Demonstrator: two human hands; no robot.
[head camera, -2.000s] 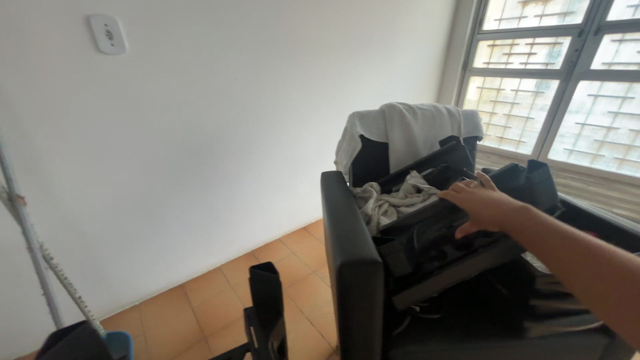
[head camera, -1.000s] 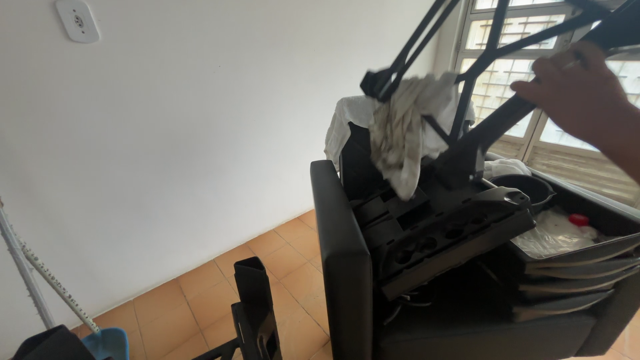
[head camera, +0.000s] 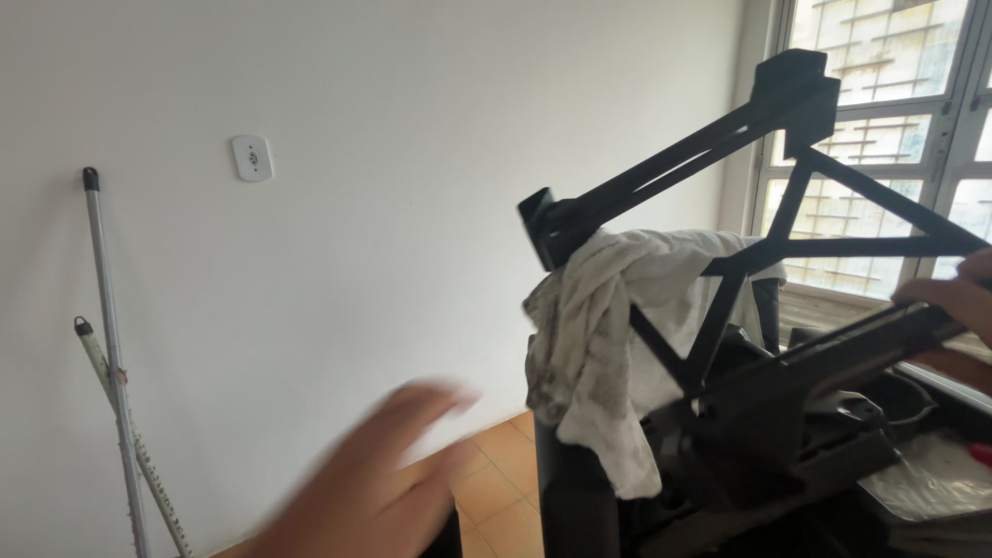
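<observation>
My right hand (head camera: 949, 322), partly cut off at the right edge, grips a black plastic lattice frame (head camera: 856, 246) by its lower bar and holds it tilted above a black armchair. A stained white cloth (head camera: 601, 349) hangs over the frame's left end. My left hand (head camera: 395, 473), blurred, is raised at the bottom centre with its fingers apart, to the left of the cloth and not touching it. More black plastic parts (head camera: 837, 457) lie beneath the frame on the chair.
The black armchair's arm (head camera: 577, 496) stands on the tiled floor (head camera: 496, 473). A clear plastic bag (head camera: 930, 473) and a black pan (head camera: 903, 399) lie at the right. Two poles (head camera: 112, 310) lean against the wall by an outlet (head camera: 253, 159). A barred window (head camera: 860, 139) is behind.
The black frame, first lying in the pile under my right hand, has been lifted and tilted, with the cloth hanging from it. My left hand has come into view. The view has shifted left.
</observation>
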